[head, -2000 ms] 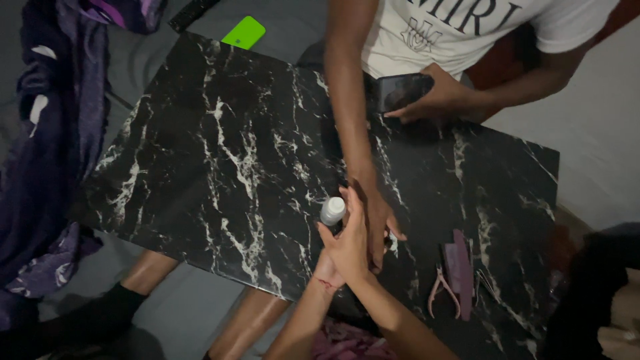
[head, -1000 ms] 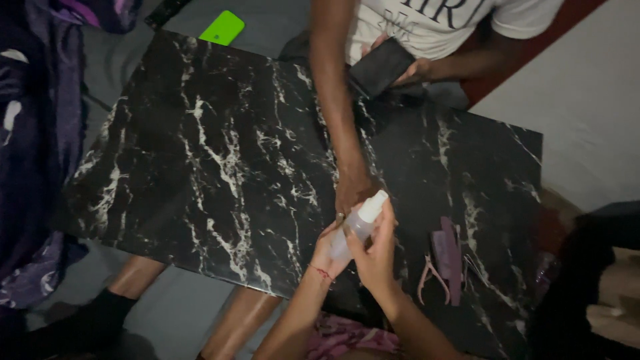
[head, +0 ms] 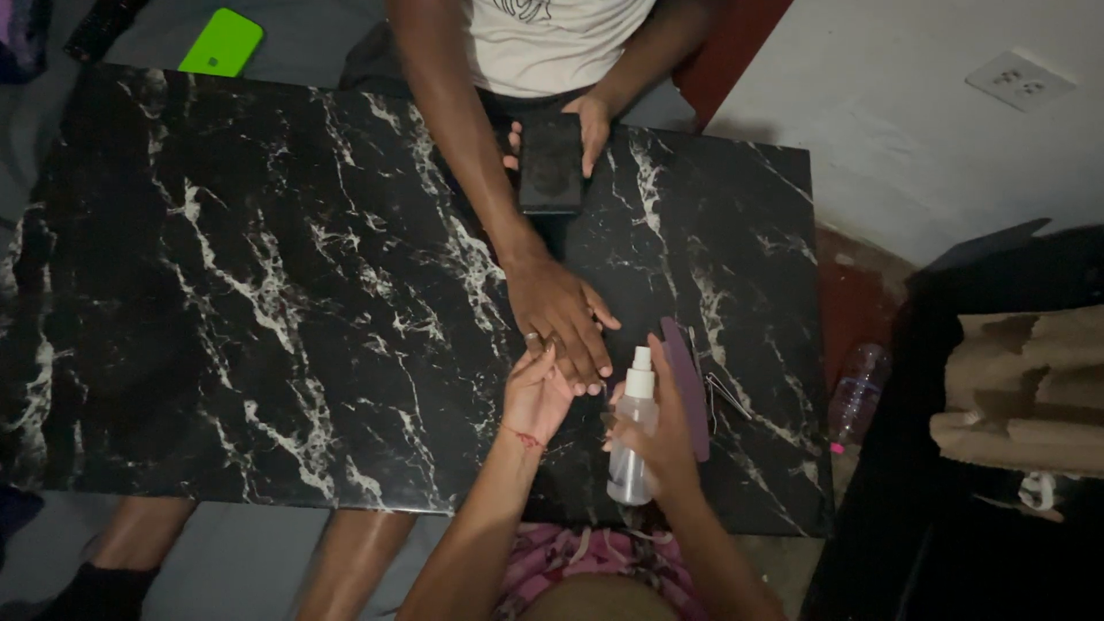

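Note:
My right hand (head: 660,423) is wrapped round a clear plastic spray bottle (head: 631,457) with a white pump top, held upright-looking over the black marble-patterned table (head: 328,285). My left hand (head: 539,388), with a red string bracelet at the wrist, holds the fingers of another person's hand (head: 556,302) from beneath; that hand wears a ring and lies palm down. A purple nail file (head: 687,388) lies just beyond my right hand, and thin metal tools (head: 727,397) rest beside it. The cuticle nippers are not visible.
Across the table a person in a white shirt holds a dark phone (head: 550,164) in the other hand. A bright green phone (head: 222,43) lies past the far left edge. To the right are a plastic bottle (head: 858,392), brown paper (head: 1018,392) and a wall socket (head: 1019,80).
The spray bottle was between both my hands one second ago; now my right hand alone has it, to the right. My left hand has taken hold of the other person's fingers.

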